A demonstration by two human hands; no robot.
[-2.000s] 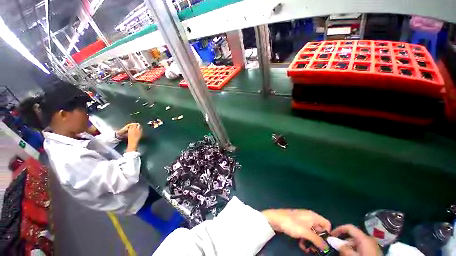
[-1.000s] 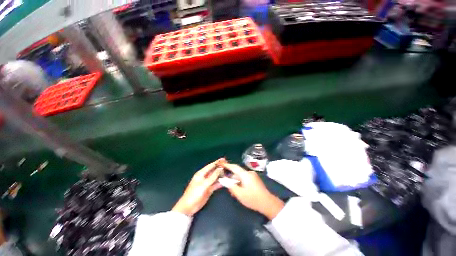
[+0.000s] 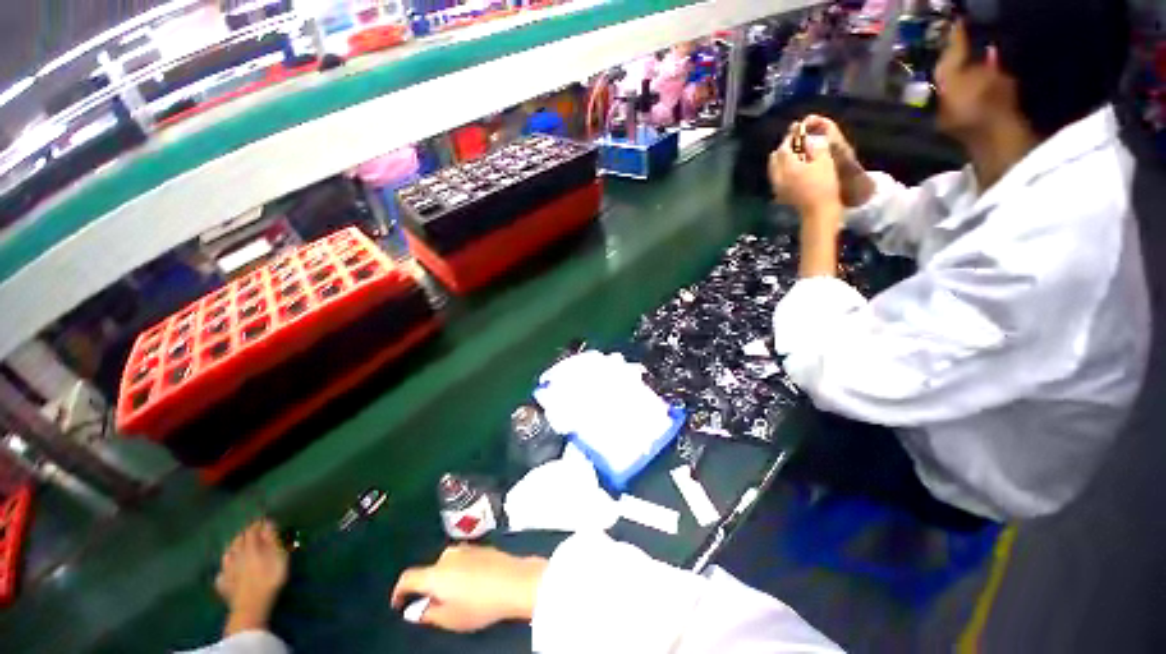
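My left hand (image 3: 253, 572) is low at the left, over the green belt. A small dark thing with a glint shows beside its fingertips; I cannot tell whether the hand holds it. My right hand (image 3: 471, 588) is to its right, palm down, with a small white wipe (image 3: 416, 609) pinched at the fingertips. A black-and-silver module (image 3: 365, 507) lies on the belt beyond and between my hands. A clear bottle with a red-and-white label (image 3: 467, 507) stands just beyond my right hand. A greyer bottle (image 3: 532, 436) stands behind it.
White wipes (image 3: 601, 403) lie on a blue tray (image 3: 655, 456), with loose white sheets and strips nearer. A heap of black-and-silver parts (image 3: 716, 339) lies beyond. Red (image 3: 269, 307) and black (image 3: 499, 179) compartment trays are stacked across the belt. A person in white (image 3: 972, 319) works at the right.
My hands have parted from around a module. The left has moved left, and the right still has white wipe at its fingers. The view has swung right, bringing the person there into view.
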